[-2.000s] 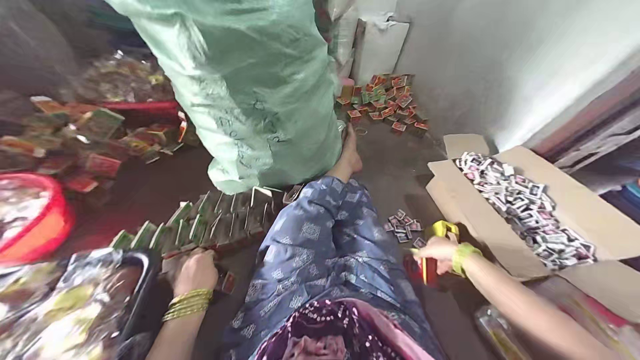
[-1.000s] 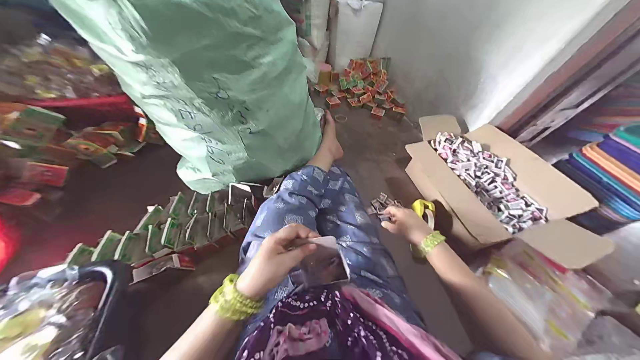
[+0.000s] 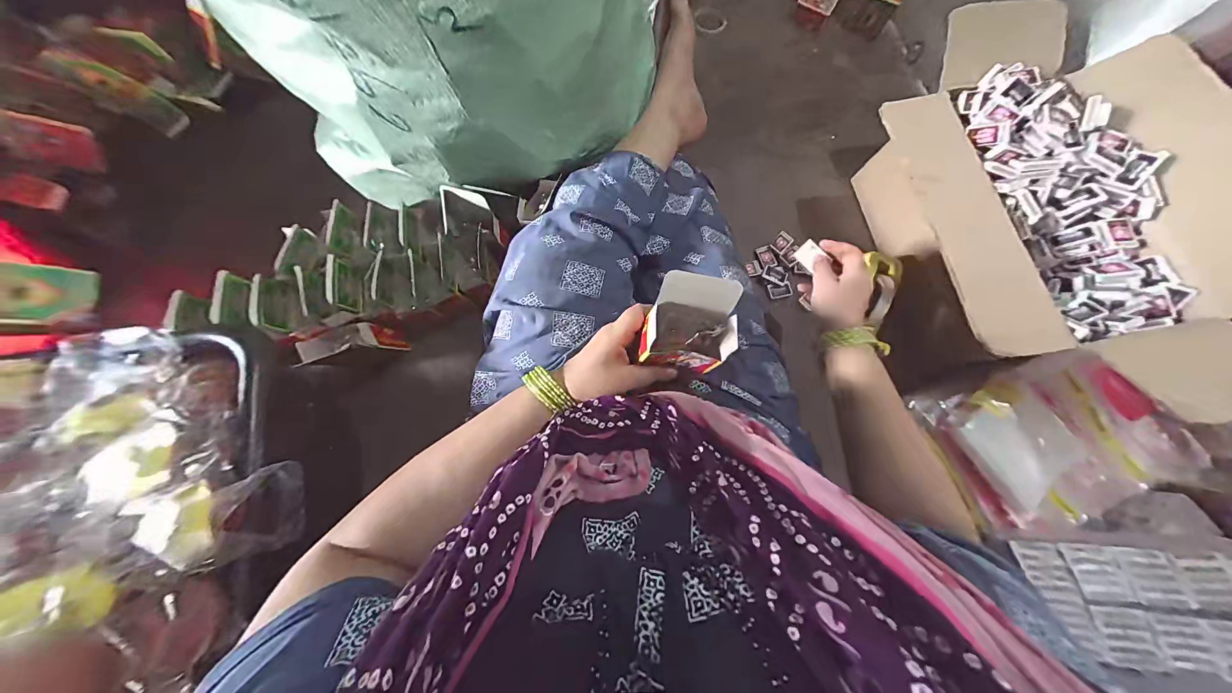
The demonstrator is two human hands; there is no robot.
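My left hand grips a small printed carton over my lap, its white flaps standing up and its top facing me. Between the fingers of my right hand is a small white-edged packet, beside my right knee. Just left of that hand, several small dark packets lie in a loose pile on the floor. A yellow roll-like object is partly hidden behind the right hand. What lies inside the carton is too dark to tell.
A cardboard box full of small packets stands at right. Rows of green cartons line the floor at left, below a large green sack. A black tray holds plastic-wrapped items; plastic bags lie at lower right.
My left hand, down by the carton rows two seconds ago, now holds a carton over my lap. My right hand has let go of a red and yellow object. The view has tilted down.
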